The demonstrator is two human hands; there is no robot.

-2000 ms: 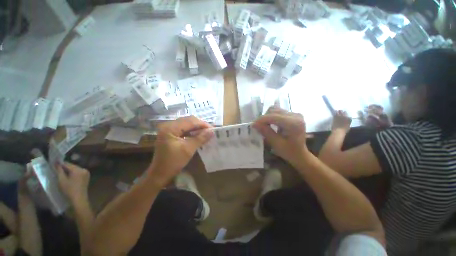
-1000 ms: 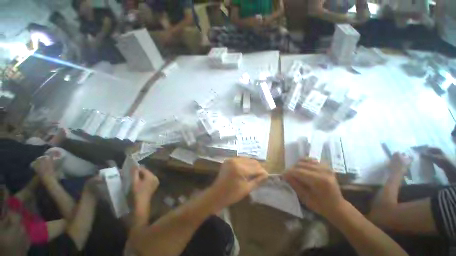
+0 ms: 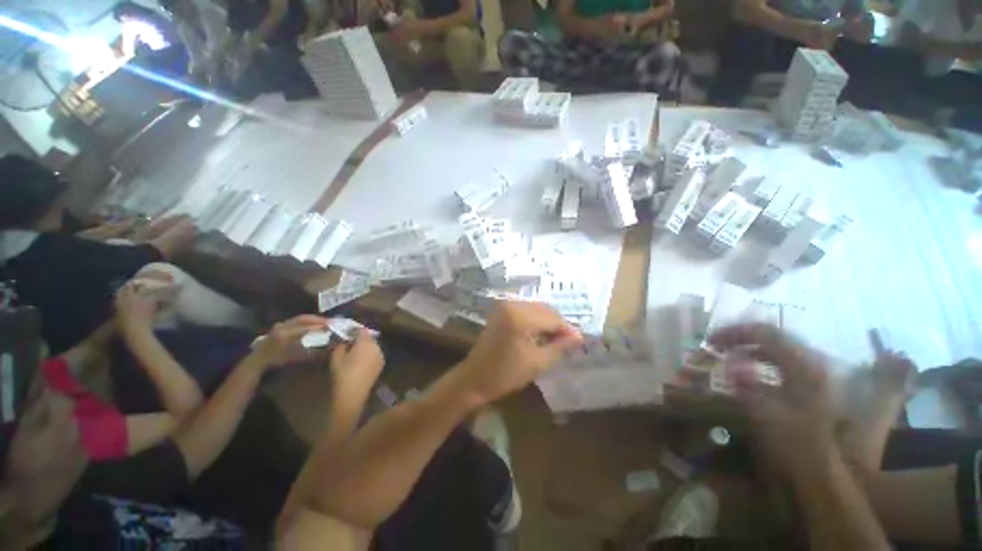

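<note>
A printed white sheet (image 3: 601, 379) with a row of short dark bars hangs above my lap, near the table's brown edge. My left hand (image 3: 522, 347) pinches its upper left corner. My right hand (image 3: 784, 390) is off the sheet, to its right, and blurred by motion. A small white printed piece (image 3: 745, 372) shows at the fingers of my right hand; whether they hold it is unclear. More printed sheets (image 3: 565, 288) lie on the table beyond my left hand.
A pile of small white cartons (image 3: 485, 239) lies left of the brown seam, with more cartons (image 3: 732, 221) right of it. A row of cartons (image 3: 278, 229) stands far left. People sit close on both sides and across the table. Paper scraps (image 3: 643, 481) lie on the floor.
My right hand has let go of the sheet and moved right; my left hand still holds it. The view has tilted up and turned left. The left neighbour's hands now hold small white pieces.
</note>
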